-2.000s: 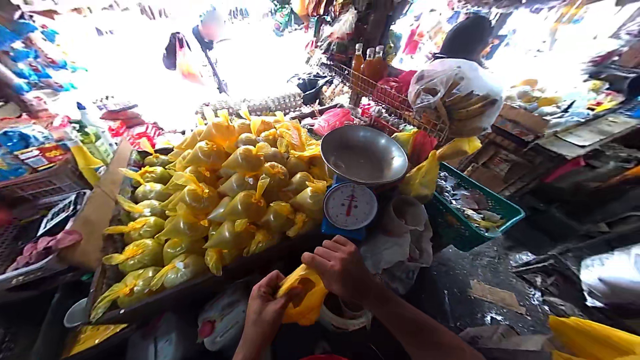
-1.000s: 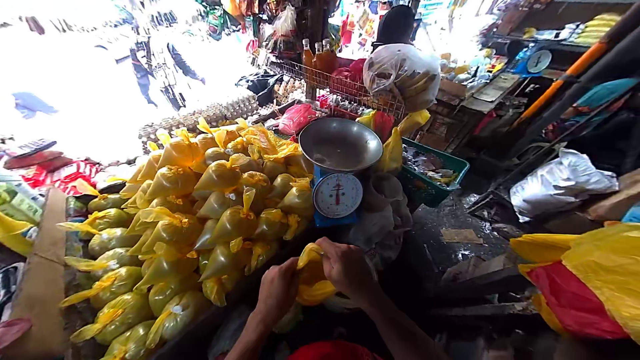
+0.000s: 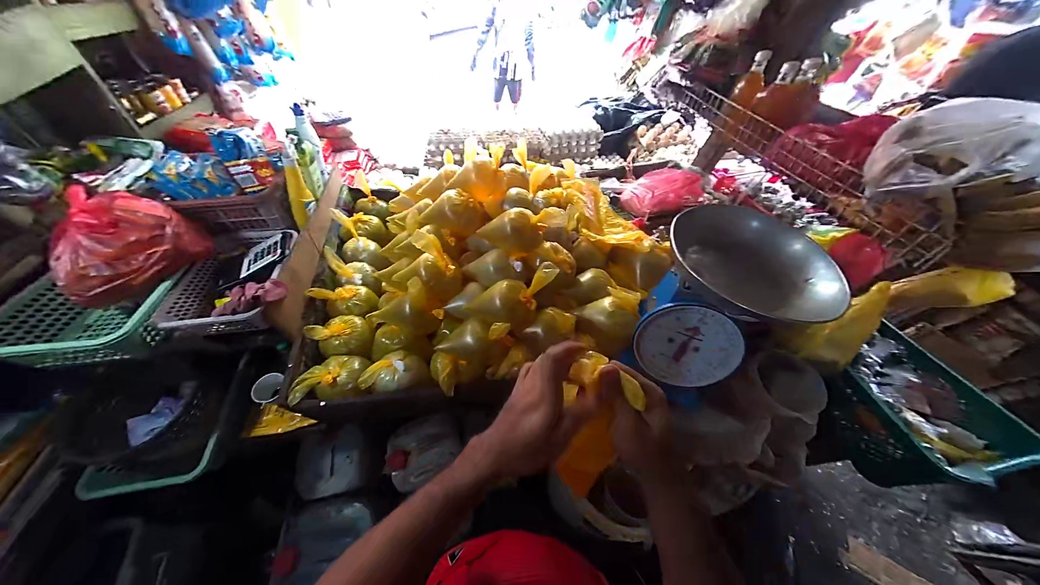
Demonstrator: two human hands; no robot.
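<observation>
Both hands pinch a yellow plastic bag (image 3: 587,451) near its top, above a round tub (image 3: 581,508) with a smaller container inside. My left hand (image 3: 543,410) grips the bag from the left, and my right hand (image 3: 638,418) from the right; its contents are hidden. Just beyond them, knotted yellow plastic bags (image 3: 508,301) are heaped in a low wooden-edged tray. A blue dial scale (image 3: 689,344) with a round metal pan (image 3: 760,260) stands beyond my right hand, to the right of the heap.
Green plastic baskets lie at the left (image 3: 97,345) and right (image 3: 934,439). Plastic jugs (image 3: 422,451) stand below the tray. Egg trays (image 3: 569,145) lie behind the heap. Glass bottles (image 3: 780,93) and a wire basket (image 3: 812,175) are at the back right. A person (image 3: 508,53) stands far off.
The view has swung left, bringing the left-hand baskets back into sight. My hands have come close together at the top of the yellow bag, which now hangs below them; they were wider apart before.
</observation>
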